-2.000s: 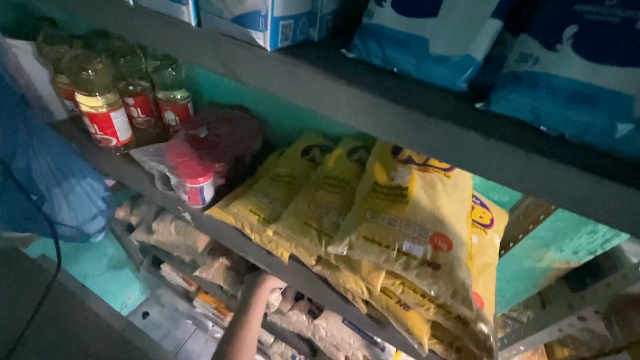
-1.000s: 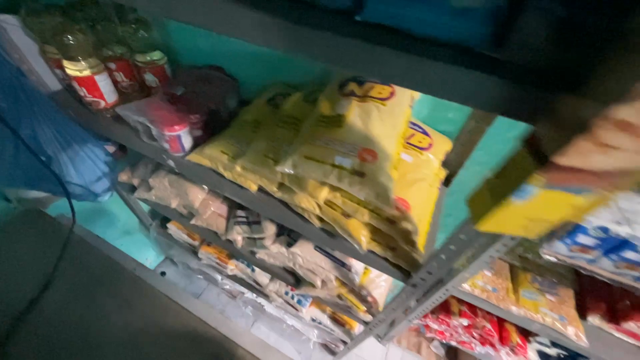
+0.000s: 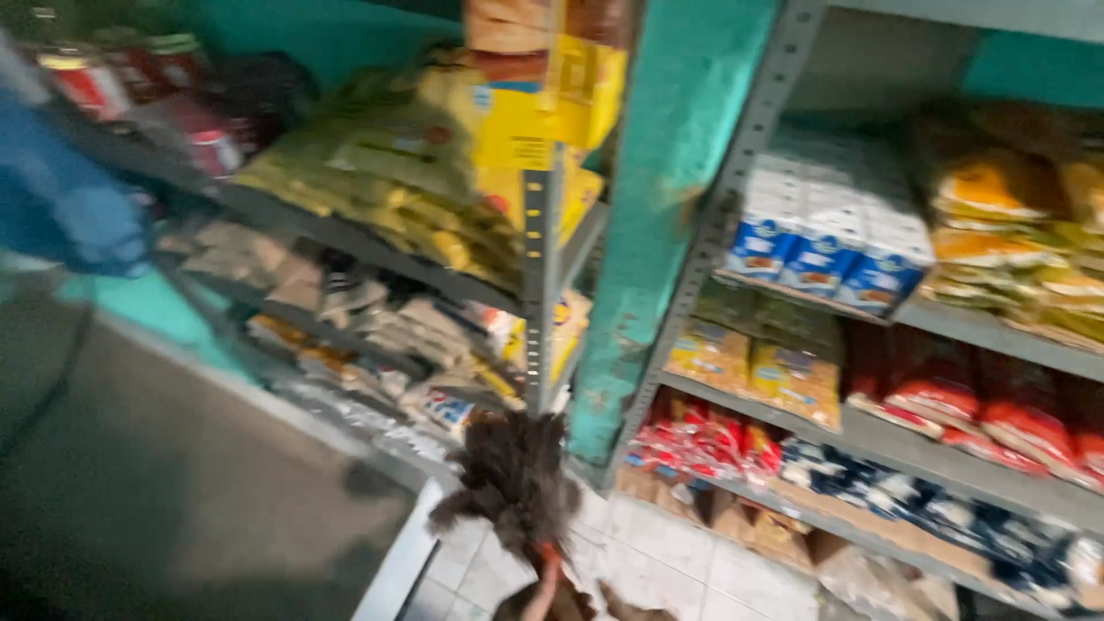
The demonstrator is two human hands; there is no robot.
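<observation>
A dark feather duster is at the bottom centre of the head view, its feathers up against the foot of the grey perforated shelf post. Below the feathers, a blurred part of a hand, which looks like my right hand, is closed at the duster's orange handle part; the frame edge cuts off most of it. Brown feather-like tufts show beside it. My left hand is not in view. Yellow plastic packs lie on the shelf behind the post, and beige packs fill the shelves beneath.
At upper left are red-labelled bottles and a blue plastic bag. A green pillar divides the two shelf units. Blue-and-white cartons and red packs stock the right unit. A grey surface fills the lower left.
The view has swung right, bringing the pillar and right shelves in. The forearm at the lower shelf two seconds ago is gone from there; the feather duster now shows at the bottom.
</observation>
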